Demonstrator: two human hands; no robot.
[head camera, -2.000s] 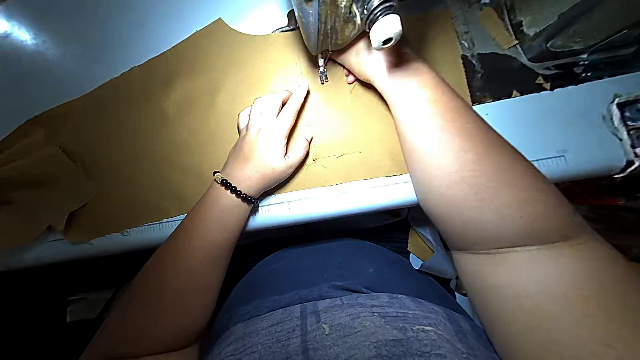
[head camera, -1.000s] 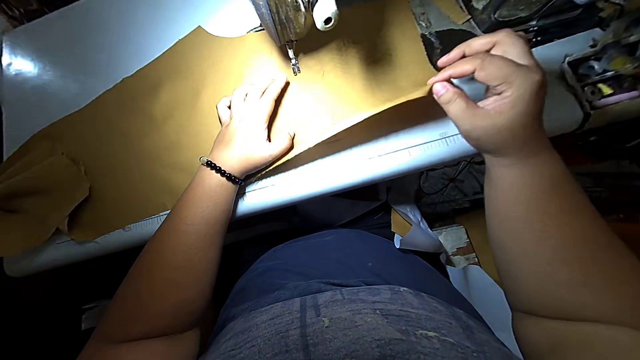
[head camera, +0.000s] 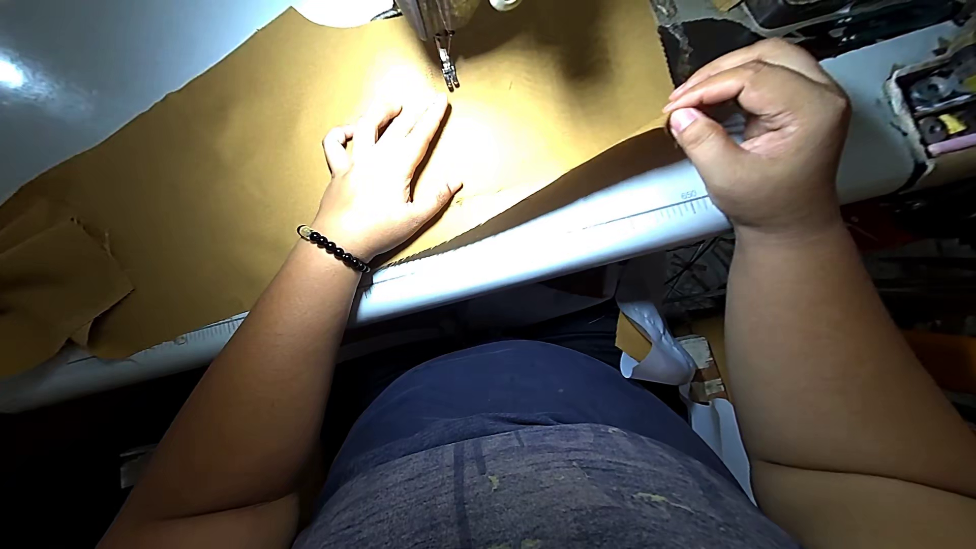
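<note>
A large piece of tan fabric (head camera: 221, 183) covers much of the white sewing table (head camera: 534, 252). My left hand (head camera: 385, 179), with a black bead bracelet (head camera: 333, 249) at the wrist, lies flat on the fabric with its fingers apart. Just beyond its fingertips is the presser foot (head camera: 448, 69) of a sewing machine (head camera: 438, 15), above the fabric. My right hand (head camera: 762, 130) pinches the fabric's near right corner between thumb and fingers, lifting that edge off the table. Whether the presser foot touches the fabric cannot be told.
A tray of bobbins and small parts (head camera: 942, 103) sits at the table's right end. Printed ruler marks (head camera: 690, 204) run along the near edge. A folded fabric part (head camera: 57, 282) lies at the left. White and tan scraps (head camera: 659, 347) hang below the table edge.
My right hand was beside the presser foot two seconds ago; it has moved right and toward me, and now holds the raised fabric corner. My left hand stays flat on the fabric.
</note>
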